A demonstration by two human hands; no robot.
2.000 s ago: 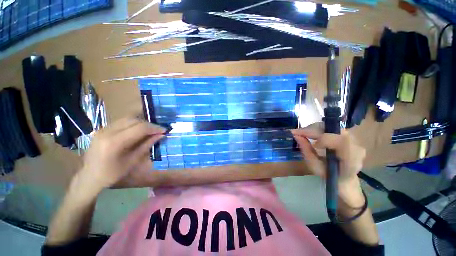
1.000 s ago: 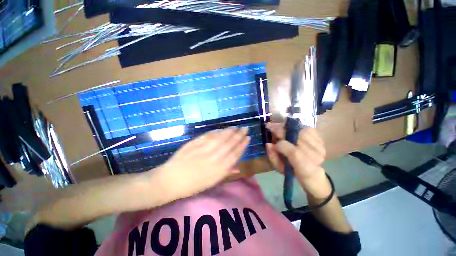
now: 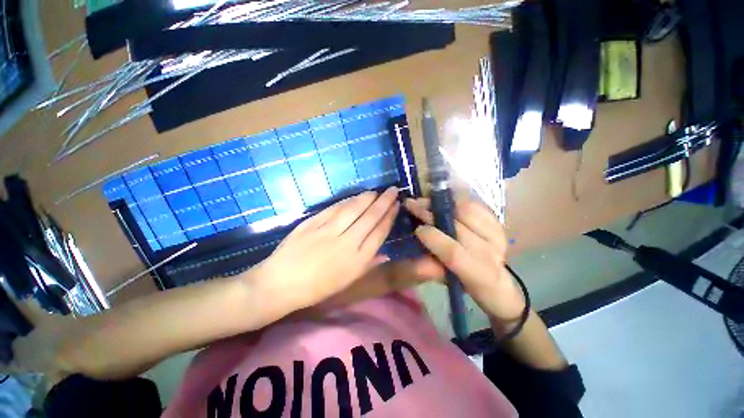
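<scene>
A bright blue solar cell string (image 3: 220, 175) lies tilted on the brown table, its left end nearer me. Black strips with silver ribbons cross its ends, the right one (image 3: 404, 155) beside my fingertips. A long black strip (image 3: 220, 245) runs along its middle, partly hidden by my left hand. My left hand (image 3: 322, 245) lies flat over the near half, fingers extended together, fingertips at the right end. My right hand (image 3: 469, 253) grips the soldering iron (image 3: 439, 184), tip pointing away from me. Its thumb and forefinger are at the string's right end; whether they pinch anything is unclear.
Loose silver ribbons (image 3: 220, 61) lie on long black sheets (image 3: 167, 110) at the far side. More ribbons (image 3: 485, 122) and black strips (image 3: 530, 90) are at right, with a yellow block (image 3: 618, 69). Black strips and ribbons (image 3: 37, 261) lie at left. A ribbon (image 3: 151, 271) crosses the string's left end.
My left hand has moved from the strip's left end to lie across the string towards its right end. My right hand still holds the iron. The view has shifted right and turned.
</scene>
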